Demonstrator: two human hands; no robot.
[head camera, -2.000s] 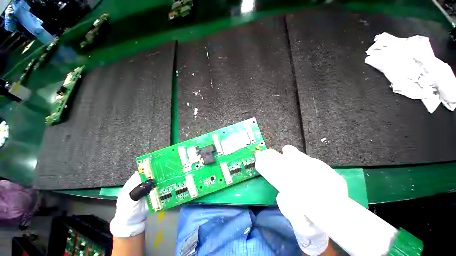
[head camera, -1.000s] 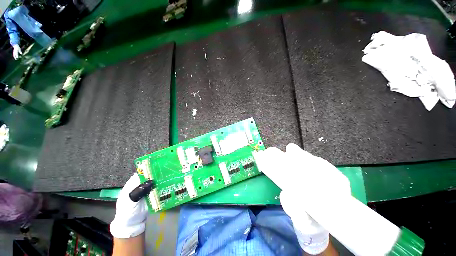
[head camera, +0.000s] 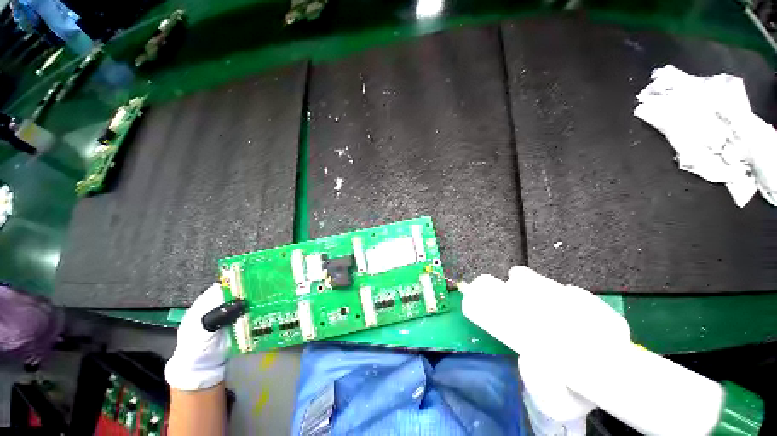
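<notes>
A green circuit board (head camera: 273, 291) with cream connector bars and a black block (head camera: 339, 271) is held above the front edge of the foam mats, tilted slightly. My left hand (head camera: 200, 341), in a white glove with a black cover on the thumb, grips its left end. My right hand (head camera: 558, 341), also white-gloved, holds a thick white cartridge (head camera: 664, 387) with a green end cap. Its thin yellowish nozzle (head camera: 458, 284) points at the board's right end. The glove and cartridge blend together, so the finger positions are hard to tell.
Three black foam mats (head camera: 409, 128) cover the green bench (head camera: 682, 328). A crumpled white cloth (head camera: 711, 128) lies on the right mat. Another board (head camera: 112, 146) lies at the left, with more beyond. A black bin (head camera: 89, 383) with boards is at lower left. A person's blue sleeve (head camera: 55, 19) shows upper left.
The board has moved slightly left and down and is more level. My right hand and the cartridge have moved right and down, and the nozzle now shows clear of the board's right end.
</notes>
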